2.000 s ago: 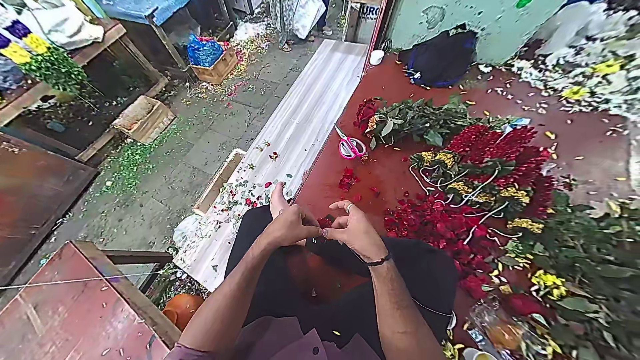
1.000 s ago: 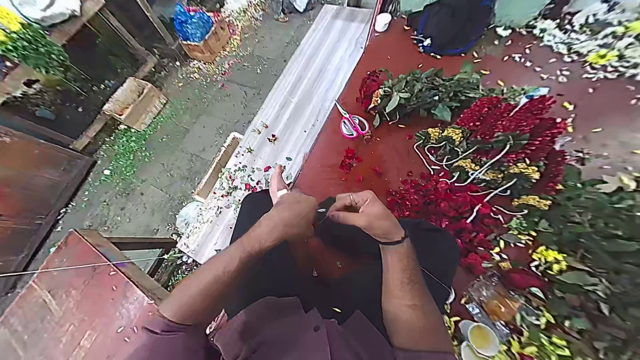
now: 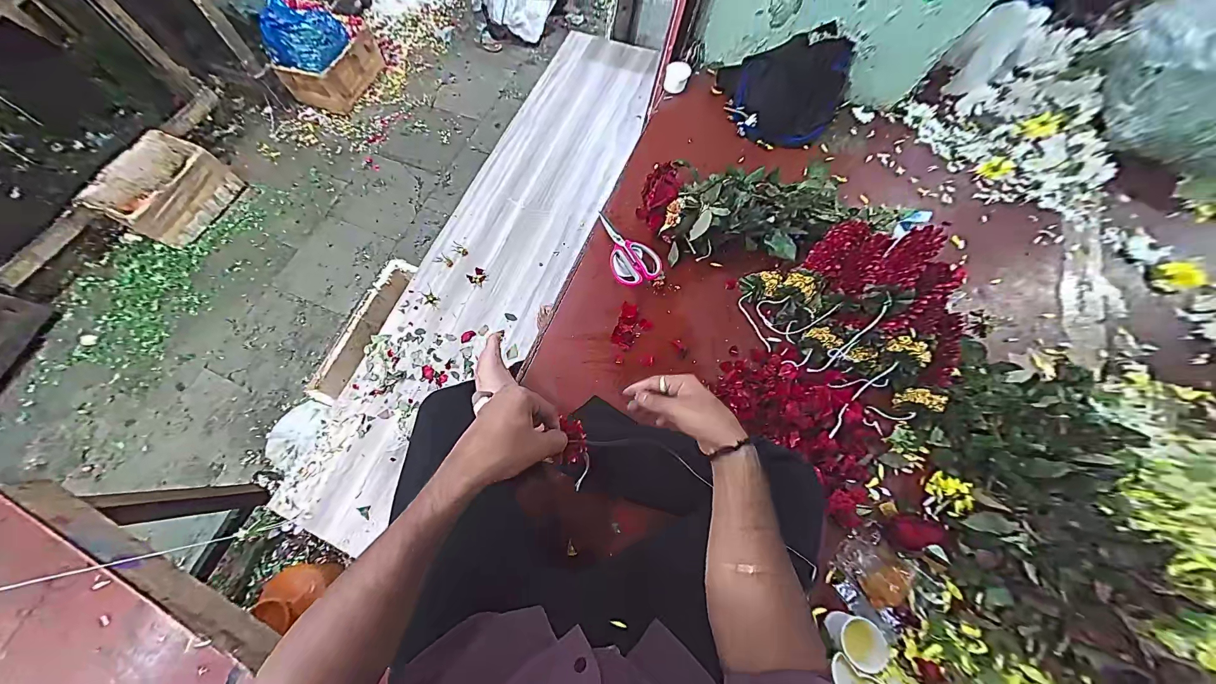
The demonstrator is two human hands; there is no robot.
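My left hand (image 3: 518, 427) pinches a small bunch of red petals (image 3: 573, 440) over my lap, a short white string end hanging below it. A thin thread (image 3: 655, 443) runs from the bunch toward my right wrist. Just to the right, my right hand (image 3: 686, 407) is raised with its fingers curled; whether they grip the thread cannot be told. Pink-handled scissors (image 3: 632, 256) lie spread on the red surface (image 3: 589, 332) beyond my hands. A pile of loose red petals (image 3: 788, 408) is near my right hand, below red garlands (image 3: 883, 271) with white strings.
Leafy rose stems (image 3: 760, 214) lie behind the scissors. At lower right stand cups (image 3: 863, 646) beside greenery (image 3: 1026, 475). A dark bag (image 3: 793, 85) rests by the wall. Left are a white plank (image 3: 532, 190), a wooden crate (image 3: 166, 190) and an orange pot (image 3: 294, 594).
My hands were close together over my lap; now my right hand is apart from the left, to its right. The red bunch at my left hand shows more plainly.
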